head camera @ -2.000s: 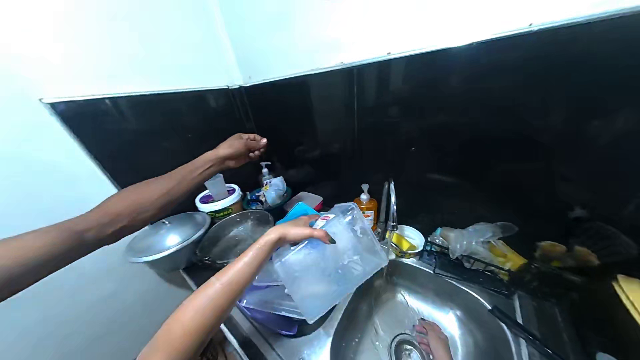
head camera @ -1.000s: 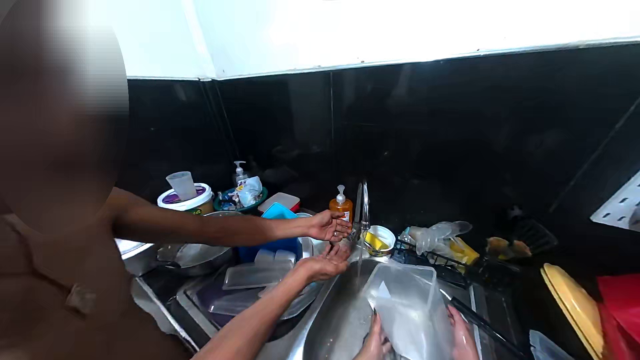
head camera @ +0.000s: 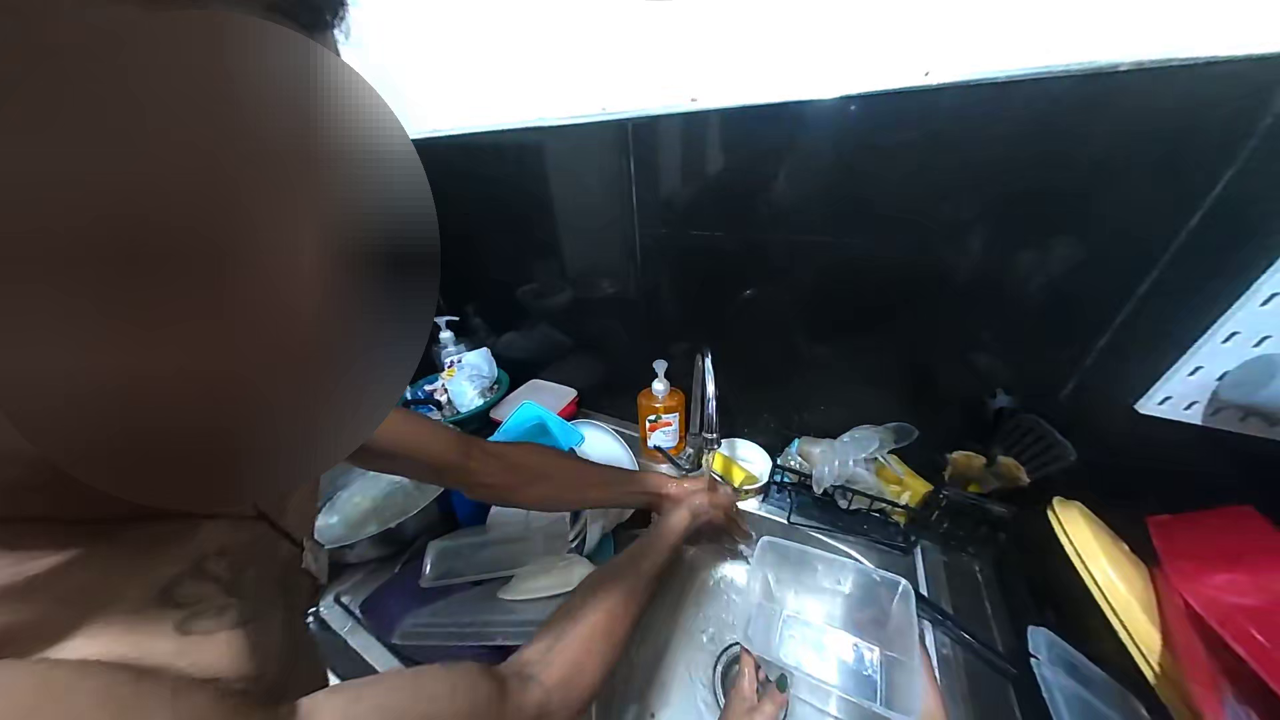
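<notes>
A clear plastic container (head camera: 835, 625) is held over the stainless steel sink (head camera: 665, 640), near the drain. My left hand (head camera: 757, 690) grips its lower left side, and dark nail polish shows on a finger. My right hand (head camera: 932, 690) is at the container's right side, mostly hidden behind it and cut off by the frame's lower edge. Another person's two hands (head camera: 700, 500) are together under the chrome faucet (head camera: 707, 400), just above and left of the container. An orange pump bottle (head camera: 661, 415) stands beside the faucet.
Another person leans in from the left, arms across washed lids (head camera: 495, 555) and a blue container (head camera: 538, 428). Behind the sink are a bowl with a yellow sponge (head camera: 735, 470) and a black wire rack (head camera: 840, 515). A yellow lid (head camera: 1110, 570) and red item (head camera: 1220, 580) stand at right.
The clear container went from left of the sink to over it, now held in both my hands. The other person has leaned in and brought their hands together under the faucet. The view has swung right.
</notes>
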